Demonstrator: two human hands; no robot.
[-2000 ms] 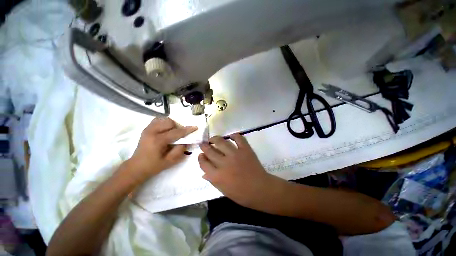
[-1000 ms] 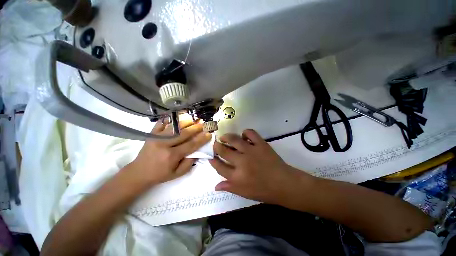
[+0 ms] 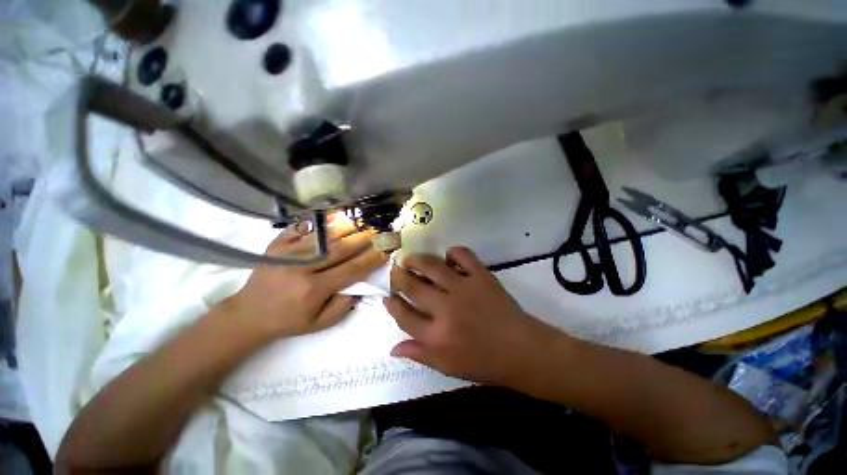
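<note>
The white fabric piece (image 3: 70, 297) is heaped at the left and spills over the lap. Its narrow edge (image 3: 373, 282) lies between my hands, just in front of the needle area. My left hand (image 3: 302, 283) lies flat on the fabric, fingertips beside the presser foot (image 3: 371, 215), partly hidden behind the guard bar (image 3: 200, 243). My right hand (image 3: 455, 311) has bent fingers, its fingertips touching the right end of the fabric edge; whether they pinch it is unclear. The sewing machine head (image 3: 390, 102) spans the top.
Black shears (image 3: 599, 218) lie on the white table (image 3: 483, 232) right of my right hand. Silver snips (image 3: 673, 221) lie beyond them, touching a bundle of black strips (image 3: 750, 223). A printed ruler runs along the front edge. A plastic bag (image 3: 780, 371) is below at right.
Compared with two seconds ago, my left hand and the fabric edge have moved in under the machine head, to the presser foot. The view has shifted closer. Little differs from one second ago.
</note>
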